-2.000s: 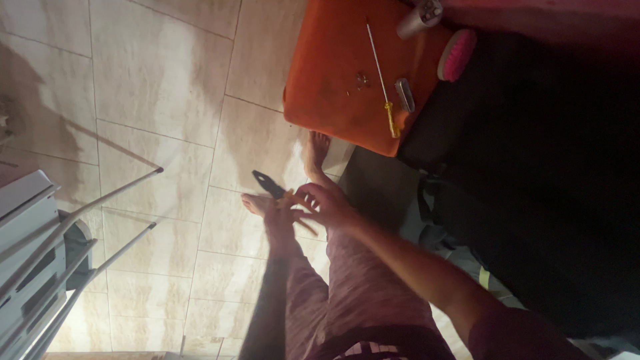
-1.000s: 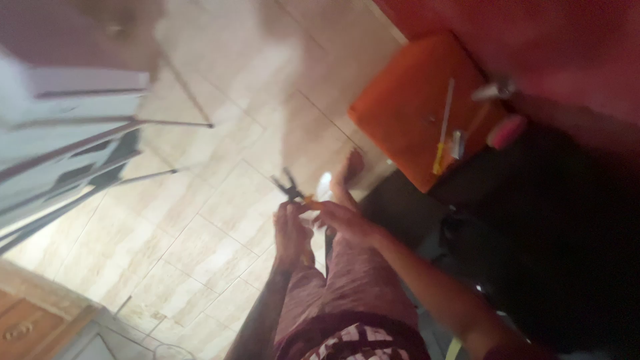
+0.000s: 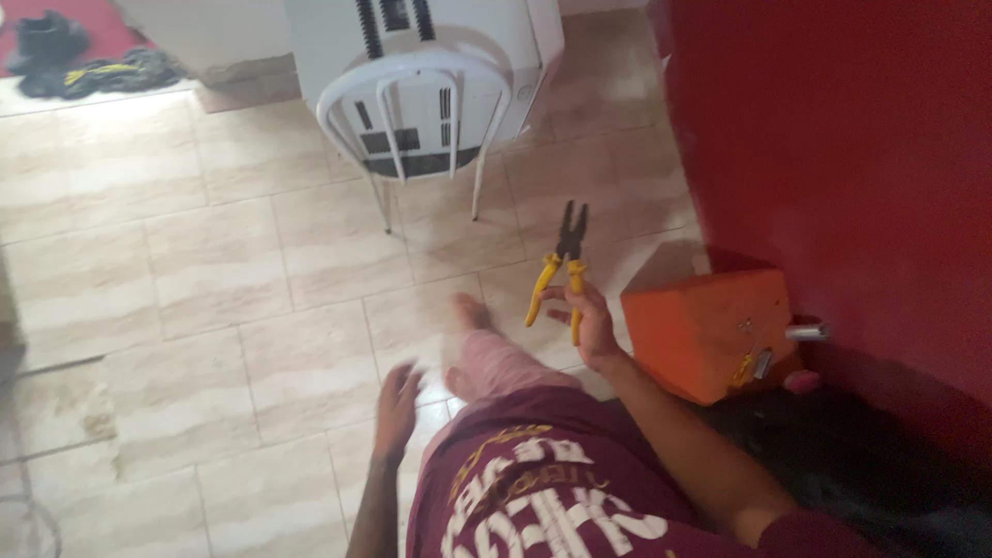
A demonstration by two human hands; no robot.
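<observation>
My right hand (image 3: 593, 322) grips combination pliers (image 3: 572, 246) by their yellow handles, with the dark jaws pointing away from me and spread apart. The handles are spread too. My left hand (image 3: 398, 407) hangs low at my left side, over the tiled floor, slightly blurred, with nothing visible in it. To the right of the pliers stands an orange box-like stool (image 3: 674, 333). On its top lie a yellow-handled tool (image 3: 742, 370), a small metallic object (image 3: 763, 363) and some tiny parts.
A white metal chair (image 3: 415, 66) stands ahead before a white appliance (image 3: 496, 39). A red wall (image 3: 837, 155) rises at the right. Beside the orange stool are a metallic cylinder (image 3: 808, 332), a pink object (image 3: 802, 380) and dark fabric (image 3: 860, 449). Dark items (image 3: 116, 74) lie far left.
Both hands were together at the pliers; now they are apart, the left lowered and the right holding the pliers. The view has swung largely toward the chair and appliance.
</observation>
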